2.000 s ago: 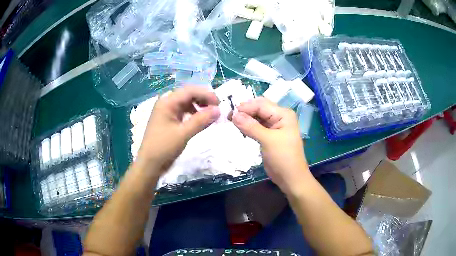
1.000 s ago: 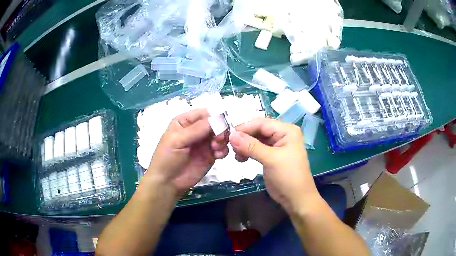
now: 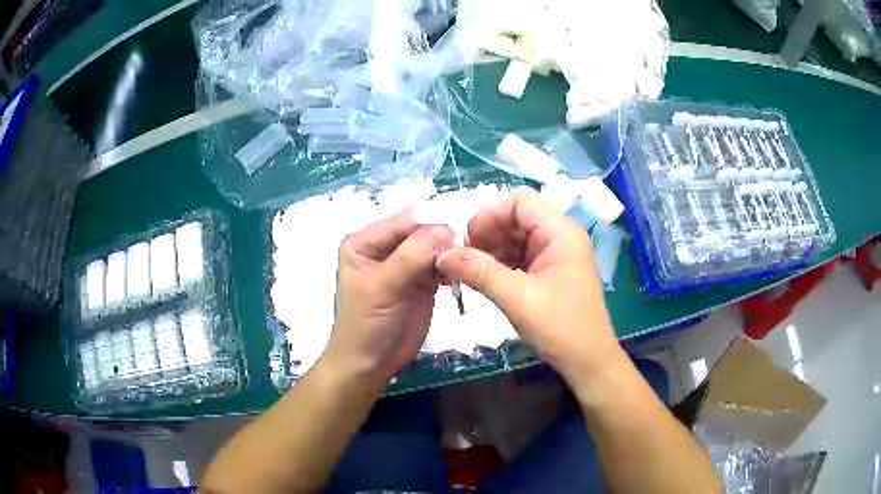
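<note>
My left hand [image 3: 386,280] and my right hand [image 3: 536,270] meet over the centre tray, fingertips together. Between them they pinch a small slim part [image 3: 458,292] with a dark lower end that points down. A bit of white shows at the fingertips; the fingers hide most of what is held, and I cannot tell whether it is one piece or two. Below and around the hands lies a heap of small white plastic fittings [image 3: 309,256] in the shallow clear centre tray [image 3: 280,362].
The finished-unit blister tray [image 3: 230,333] is at left, with stacked trays [image 3: 43,193] beyond. A core blister tray [image 3: 720,253] on a blue base is at right. Clear bags [image 3: 227,154] with translucent sleeves [image 3: 263,148] and cream pieces [image 3: 599,82] lie behind. Loose white housings [image 3: 601,200] lie near the right tray.
The white piece seen in my left fingertips is now mostly hidden. Both hands have closed together, and a slim part with a dark tip now points down between them.
</note>
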